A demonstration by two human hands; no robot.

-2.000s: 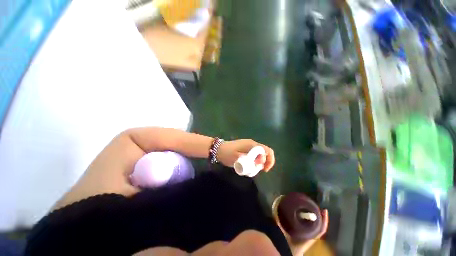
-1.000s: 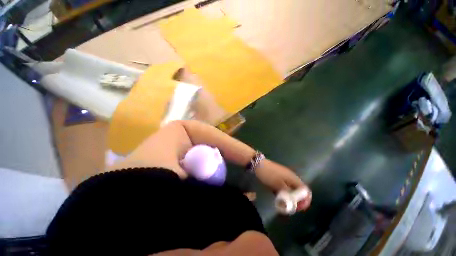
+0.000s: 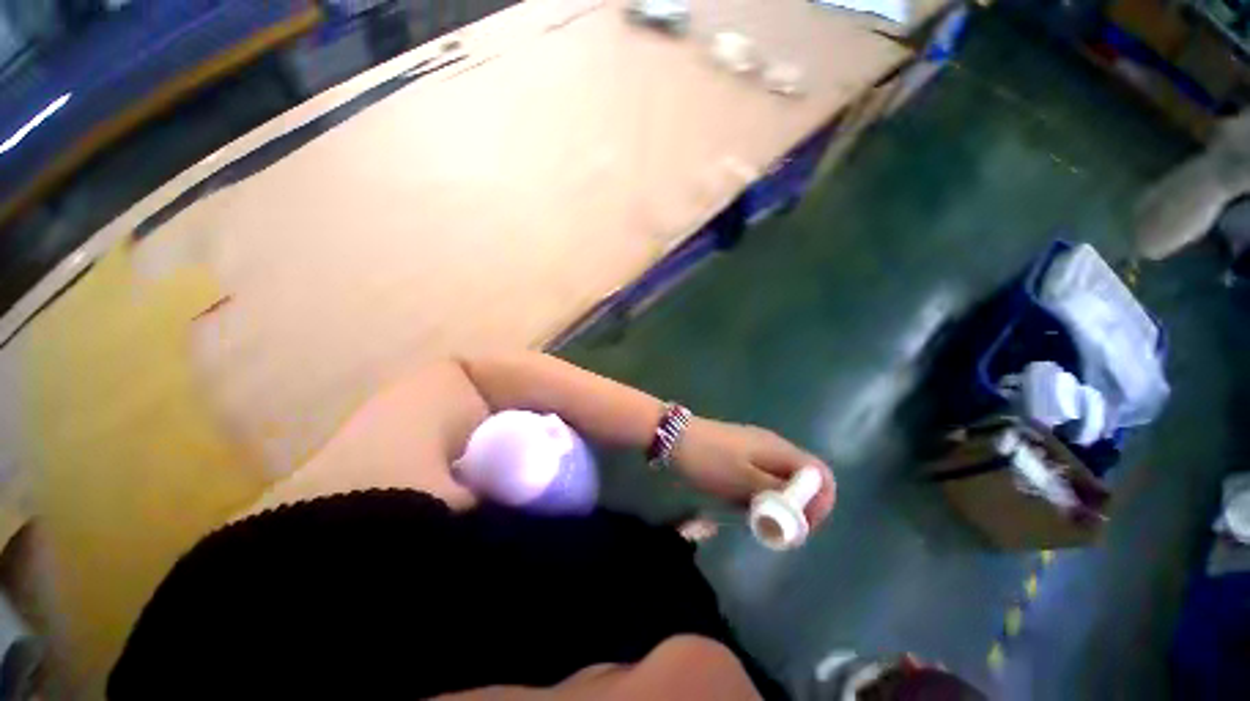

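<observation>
My left hand (image 3: 768,475) holds a white cap-like piece (image 3: 783,512) with a round hollow end and a narrow stem between its fingers. A beaded bracelet is on that wrist. A pale purple tumbler (image 3: 528,460) is tucked under my left forearm, against the black clothing. A dark maroon round thing (image 3: 935,683), which looks like the bottle, is cut off by the bottom edge, with whitish parts beside it. My right hand cannot be made out there. A small skin-toned bit shows near the black clothing; I cannot tell what it is.
A long beige table (image 3: 411,178) with yellow sheet material (image 3: 130,411) runs along the left. On the green floor stand a blue crate (image 3: 1008,322) with white items and an open carton (image 3: 1021,500). Another blue container (image 3: 1220,616) is at the right edge.
The view has swung along the beige table, and the crate and carton appear nearer. The maroon bottle, seen in a right hand two seconds ago, is now at the bottom edge. My left hand keeps the white piece.
</observation>
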